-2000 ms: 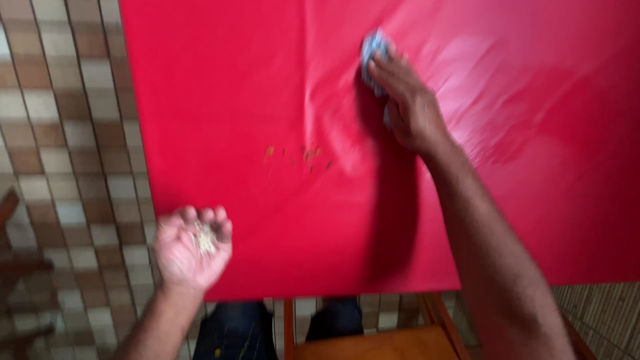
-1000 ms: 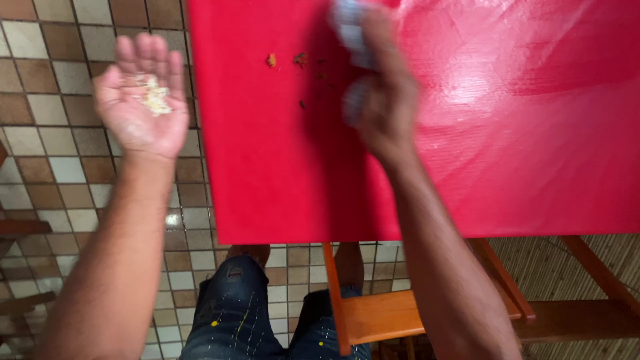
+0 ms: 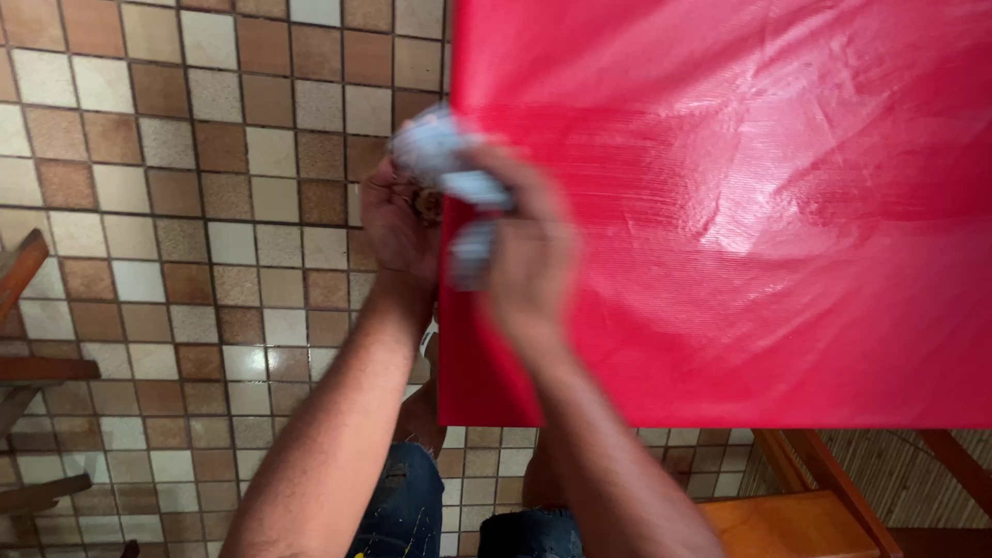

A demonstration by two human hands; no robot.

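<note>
A red plastic tablecloth [image 3: 697, 310] covers the table, with shiny streaks across it. My right hand [image 3: 531, 240], blurred, grips a crumpled light blue-and-white cloth [image 3: 438, 147] at the table's left edge. Just beyond that edge, my left hand [image 3: 399, 221] is cupped palm up, low against the side of the table. Brown and pale crumbs [image 3: 426, 205] lie in its palm. The cloth overlaps the left fingers from above and hides part of them; whether it touches them cannot be told.
A wooden chair [image 3: 790, 523] stands by the table's near edge at lower right. Wooden furniture legs [image 3: 46, 368] reach in at far left over the tiled floor [image 3: 256, 248]. My knees in denim [image 3: 407, 496] are below the table's near left corner.
My right hand has swept the cloth left to the table's edge. My left hand has come in against that edge. The orange and dark bits seen on the tablecloth earlier no longer show there.
</note>
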